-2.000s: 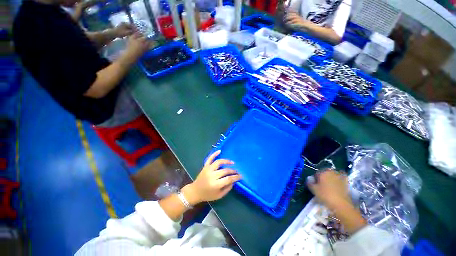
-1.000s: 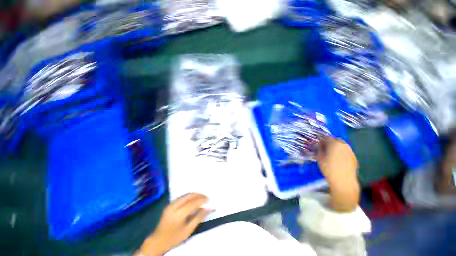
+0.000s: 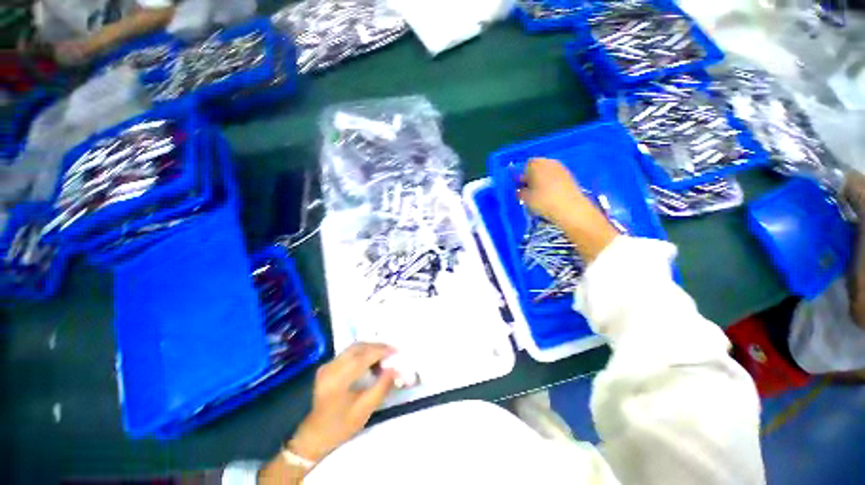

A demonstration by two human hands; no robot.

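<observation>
The white tray [image 3: 343, 284] lies centre front, with short silver tubes [image 3: 414, 260] heaped in its upper part. A clear plastic bag [image 3: 379, 142] full of tubes lies over its far end. My left hand [image 3: 351, 390] is at the tray's near left corner, fingertips bent over small white parts [image 3: 406, 377]; whether it grips one is unclear. My right hand [image 3: 555, 189] is over the far part of the right blue tray [image 3: 569, 327], fingers bent together. Their tips are too blurred to show a held piece. Thin rod pieces [image 3: 550, 270] lie in that tray, partly under my right forearm.
An empty blue tray [image 3: 190, 322] lies on the left blue tray of joined pieces [image 3: 285, 313]. A smartphone [image 3: 292, 204] with a pale cord lies behind. Stacked blue trays stand far left and far right [image 3: 683, 133]. Another person's arm [image 3: 114, 36] is at top left.
The view has turned from the left side to the trays in front. My right hand has moved from the right tray's right side to its far part. My left hand stays at the white tray's near corner.
</observation>
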